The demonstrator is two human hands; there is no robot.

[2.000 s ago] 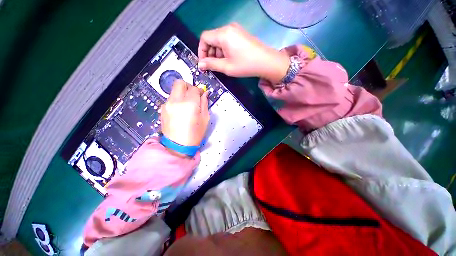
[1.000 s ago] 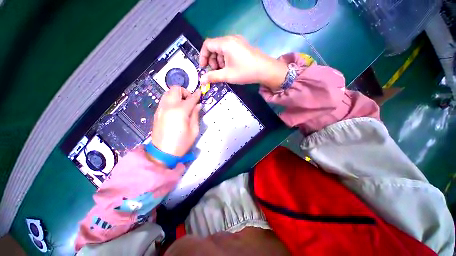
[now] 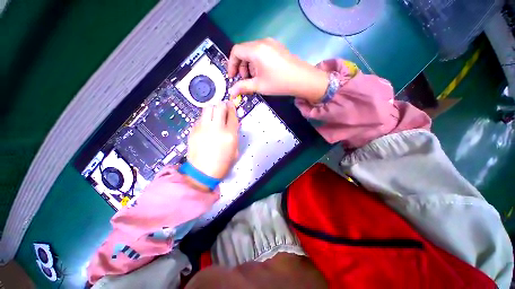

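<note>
The open laptop lies tilted in front of me, with its motherboard (image 3: pixel 169 115) showing and its silver-white plate (image 3: pixel 262 135) nearest me. One cooling fan (image 3: pixel 201 88) sits at its upper right, another cooling fan (image 3: pixel 112 176) at its lower left. My left hand (image 3: pixel 213 138) is over the board just below the upper fan, fingertips together. My right hand (image 3: pixel 271 69) is at the board's right edge, thumb and fingers bent close together. A small yellow spot (image 3: pixel 238 100) shows between the fingertips. Whether either hand pinches something is too small to tell.
A grey tape roll (image 3: pixel 340 17) lies at the top right of the green mat, with clear plastic trays (image 3: pixel 452 25) beyond it. Spare fans (image 3: pixel 45 261) lie at the lower left. A grey ribbed strip (image 3: pixel 73 96) curves along the far side of the laptop.
Since two seconds ago my left hand has drawn back off the upper fan, so its rotor shows fully. It has moved slightly right since one second ago. My right hand stays near the board's edge.
</note>
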